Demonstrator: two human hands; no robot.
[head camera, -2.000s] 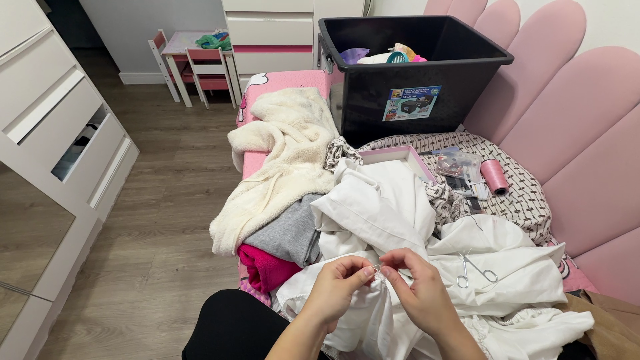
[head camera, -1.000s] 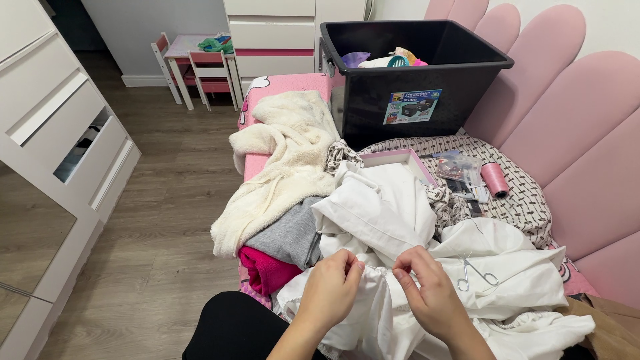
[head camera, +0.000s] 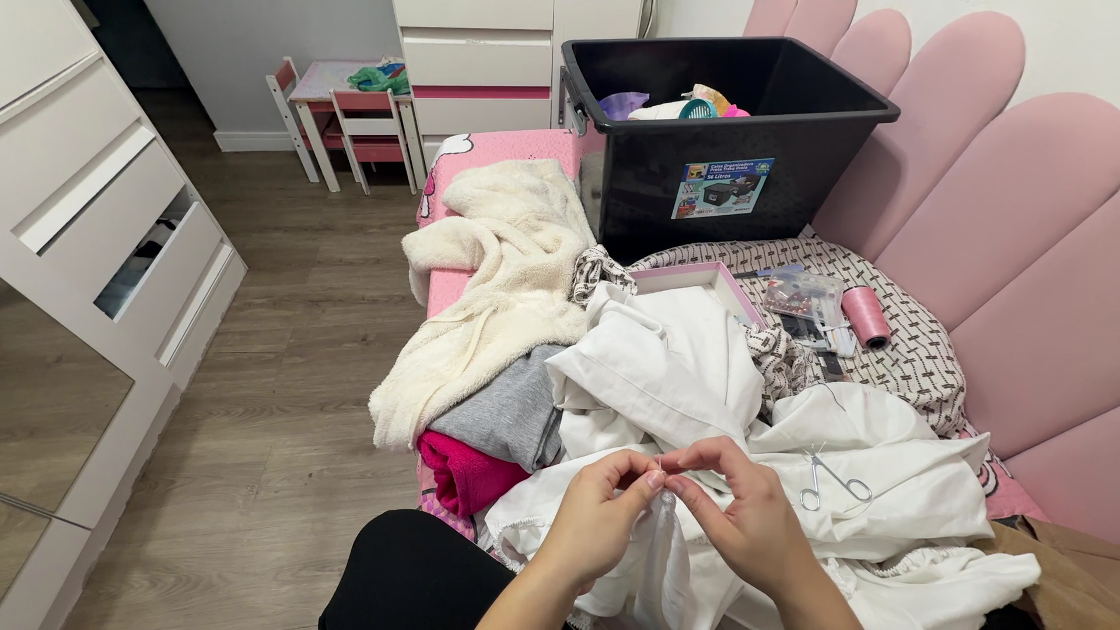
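My left hand (head camera: 604, 507) pinches a gathered edge of white fabric (head camera: 661, 560) between thumb and forefinger. Fingertips of my right hand (head camera: 731, 499) meet it at the same spot, with what looks like a fine thread or needle, too small to make out. White cloth spreads under and around both hands. Small metal scissors (head camera: 831, 483) lie spread on the cloth to the right of my right hand. A dark needle or thread rests on a fold above them. Farther back, a spool of pink thread (head camera: 866, 317) lies beside a clear plastic case (head camera: 803, 296) on a patterned cushion (head camera: 919, 367).
A black storage bin (head camera: 726, 140) stands at the back of the bed, before the pink padded headboard (head camera: 980, 254). Left of the white cloth lie a cream fleece garment (head camera: 507, 280), grey fabric (head camera: 512, 407) and magenta fabric (head camera: 468, 472). A pink box (head camera: 735, 293) sits behind the cloth.
My hands were slightly apart a second ago; now their fingertips meet above the white fabric. The scissors and the things around have stayed in place.
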